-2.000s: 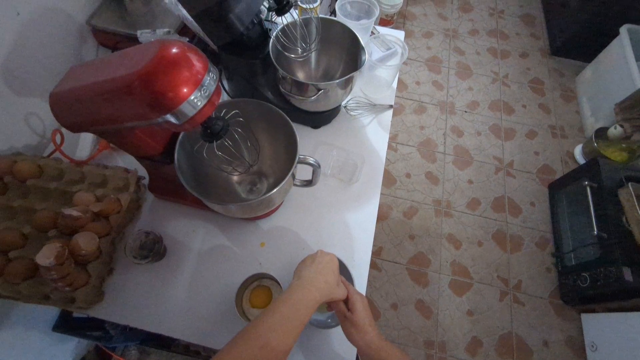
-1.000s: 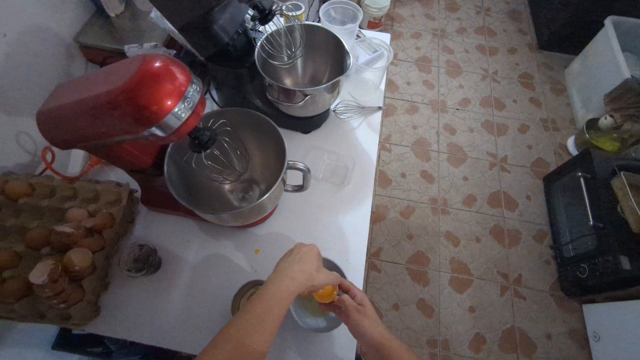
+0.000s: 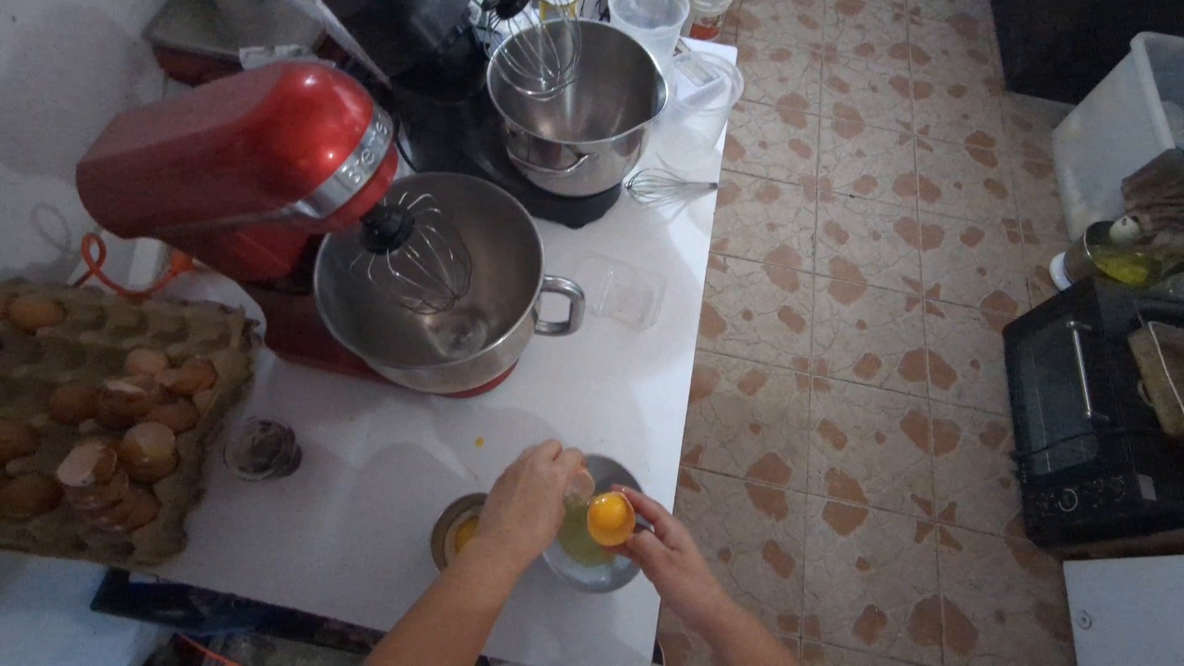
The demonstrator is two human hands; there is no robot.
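Note:
My right hand holds a half eggshell with an egg yolk in it, above a metal bowl with egg white inside. My left hand is just to the left, its fingers on the other piece of eggshell over the same bowl. Partly behind the left hand stands a small round bowl with yolk in it. Farther up the table, a red stand mixer has its head raised, with the wire whisk over a steel mixing bowl.
An egg carton with whole eggs and broken shells lies at the left, a small glass jar beside it. A second mixer's steel bowl, a hand whisk and a clear plastic container are near the table's right edge. A black oven stands across the tiled floor.
My hands were together over the bowl two seconds ago. They have moved apart, and the yolk now shows in the half shell in my right hand.

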